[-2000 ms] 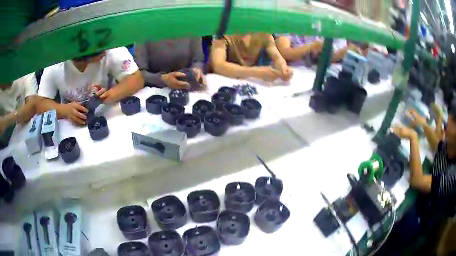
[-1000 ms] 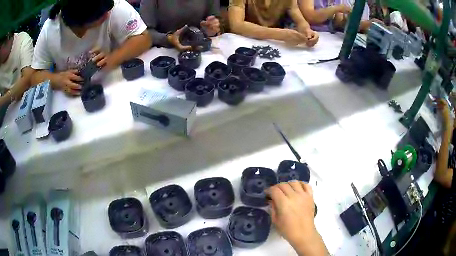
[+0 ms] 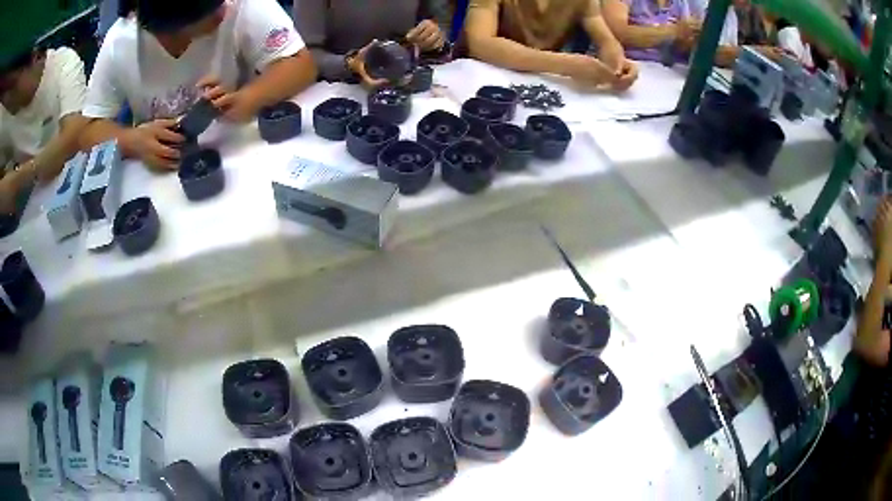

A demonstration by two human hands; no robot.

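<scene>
Several dark, rounded-square housings stand open side up in front of me, each with a raised centre boss. One housing (image 3: 425, 362) is at the end of the back row and another (image 3: 490, 419) is just right of it, lower down. Apart from these, to the right, stand a back housing (image 3: 576, 331) and a front housing (image 3: 581, 393), each with a small white fleck at its inner rim. Neither of my hands is in the picture.
Tall retail boxes (image 3: 125, 411) stand at the left. A carton (image 3: 335, 204) lies across the table, near more housings (image 3: 468, 164) and seated people. A thin dark stick (image 3: 570, 262) lies beyond my housings. A green spool (image 3: 793, 305) and a metallic rod (image 3: 717, 406) are at right.
The hand seen at the right housings one second ago has left the picture. The housing with a white fleck it touched is gone from the back row, leaving a gap.
</scene>
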